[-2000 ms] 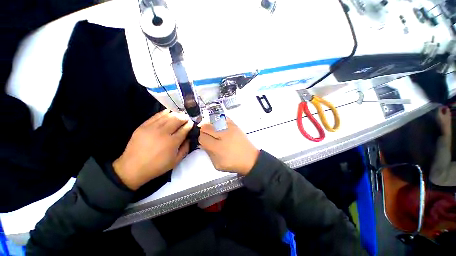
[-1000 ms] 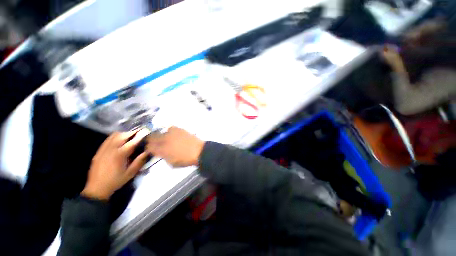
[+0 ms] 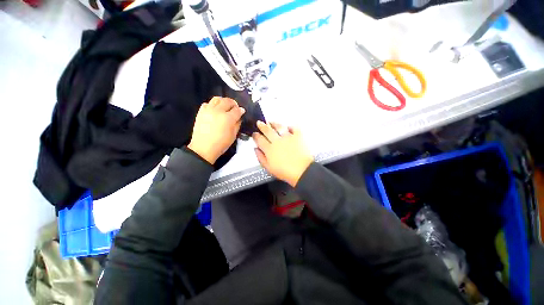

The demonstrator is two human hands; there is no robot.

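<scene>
The black garment (image 3: 128,134) lies left of the needle and hangs over the table's left edge. Its edge runs under the presser foot (image 3: 255,83) of the white sewing machine (image 3: 279,31). My left hand (image 3: 216,128) pinches the black cloth just in front of the foot, fingers bent. My right hand (image 3: 282,149) has its fingertips on the right edge of the same cloth, near the foot. The exact grip under the fingertips is hidden.
Scissors (image 3: 389,83) with red and yellow handles and black thread snips (image 3: 321,71) lie right of the needle. A ruler strip (image 3: 417,121) runs along the front edge. A blue crate (image 3: 382,189) stands lower right, another blue crate (image 3: 83,229) lower left, beside khaki cloth (image 3: 58,271).
The view has swung and turned downward, now sharp. My hands remain at the cloth by the foot; my right fingers are now spread flatter. More of the garment, both crates and the khaki cloth show.
</scene>
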